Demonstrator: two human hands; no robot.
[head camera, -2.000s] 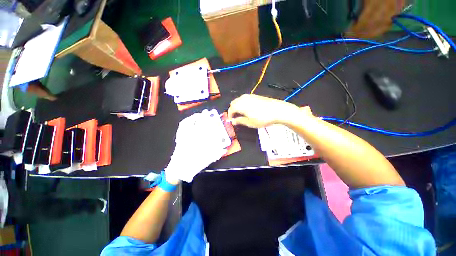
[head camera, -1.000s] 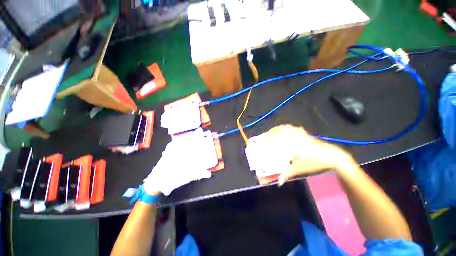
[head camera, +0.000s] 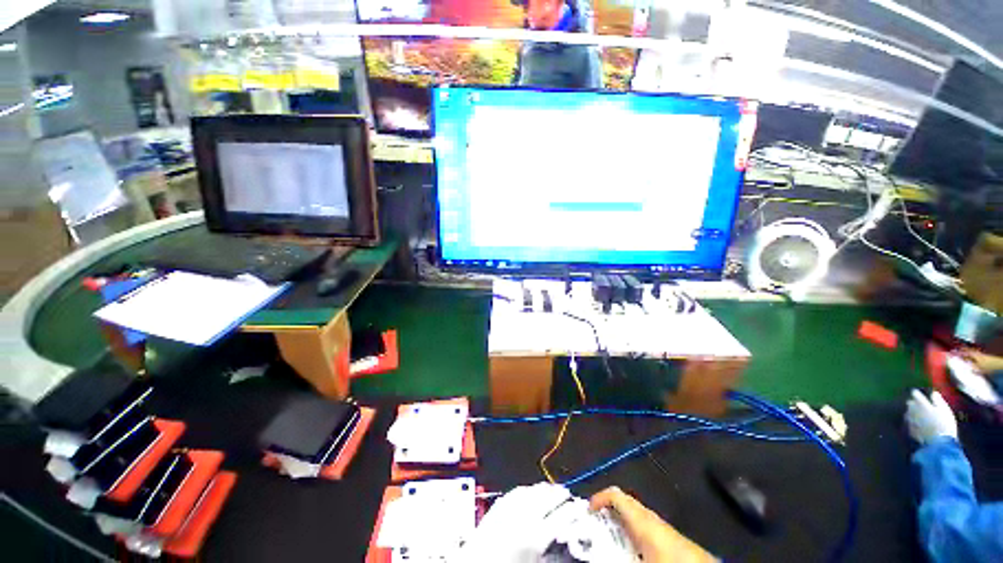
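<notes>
My gloved left hand (head camera: 522, 528) and my bare right hand (head camera: 649, 530) are together at the bottom edge, partly cut off. Between them is a silver-white electronic unit (head camera: 581, 545) with dark spots; my fingers cover much of it, and any plug there is hidden. Left of my glove, a white-plated unit (head camera: 429, 517) lies on a red pad (head camera: 377, 530). Behind it another white-plated unit (head camera: 431, 433) lies on a red pad (head camera: 467, 451), with a blue cable (head camera: 550, 416) at its right edge. A second blue cable (head camera: 627, 456) runs down toward my hands.
Black units with red pads (head camera: 193, 500) stand at the left, with a smaller stack (head camera: 311, 429) beside them. Ahead are a white riser shelf (head camera: 616, 333), a yellow-orange cable (head camera: 563, 434) and a lit monitor (head camera: 594, 187). A mouse (head camera: 739, 495) and another person's gloved hand (head camera: 933, 418) are at right.
The view has tilted up, bringing the monitor into sight. My left hand has moved right, off the middle unit, to the unit at my right hand.
</notes>
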